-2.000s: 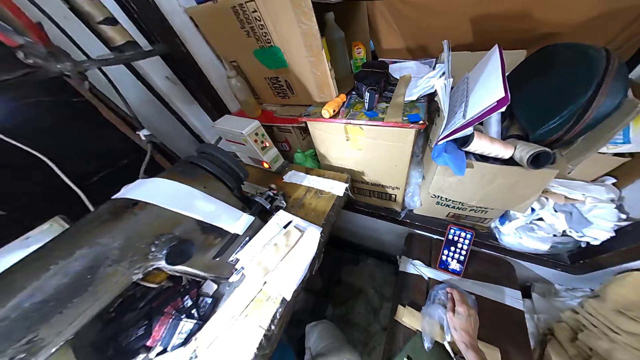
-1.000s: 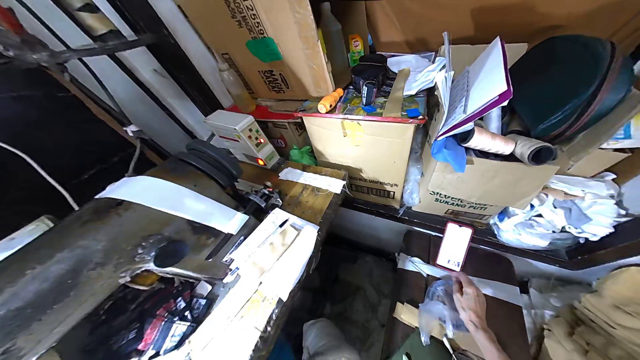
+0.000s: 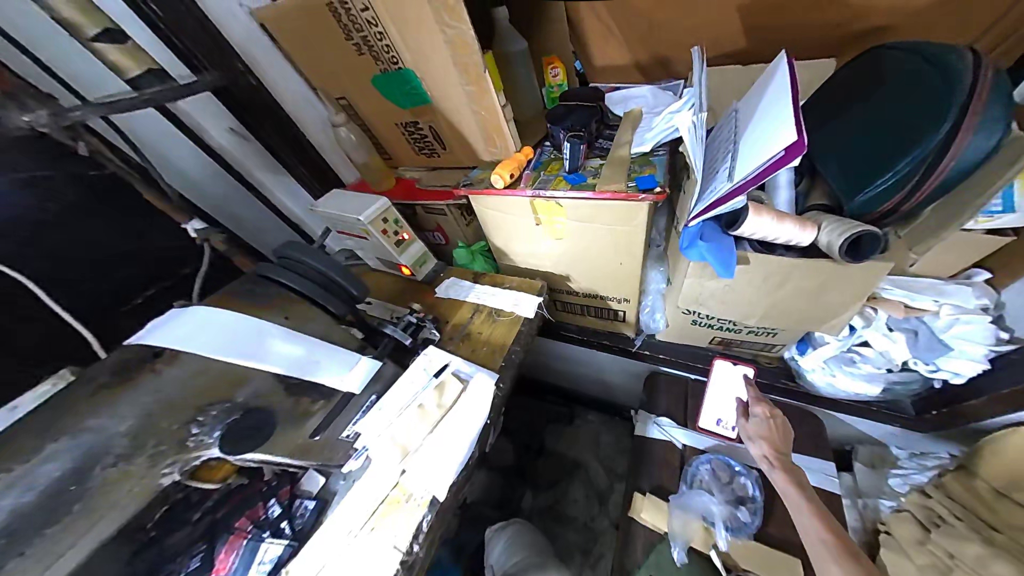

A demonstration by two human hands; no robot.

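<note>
My right hand [image 3: 766, 428] reaches in from the lower right, a finger on the lit screen of a smartphone [image 3: 724, 398] in a red case. The phone lies on a dark brown seat or bench [image 3: 660, 396]. Just below it, beside my forearm, sits a clear plastic bag [image 3: 716, 500] with small items inside. Nothing is held in the right hand. Pieces of tan material [image 3: 760, 558] lie under and beside the bag. My left hand is out of view.
A sewing machine [image 3: 312, 280] stands on a worn worktable [image 3: 504, 344] at left, with a control box [image 3: 374, 232] behind it. Cardboard boxes [image 3: 560, 248] line the back, one holding thread cones [image 3: 776, 224]. A bag of white scraps [image 3: 904, 344] and a tan pile [image 3: 960, 512] are at right.
My right hand has moved from the plastic bag up to the phone and touches its screen. The phone's display has changed from icons to a mostly white page.
</note>
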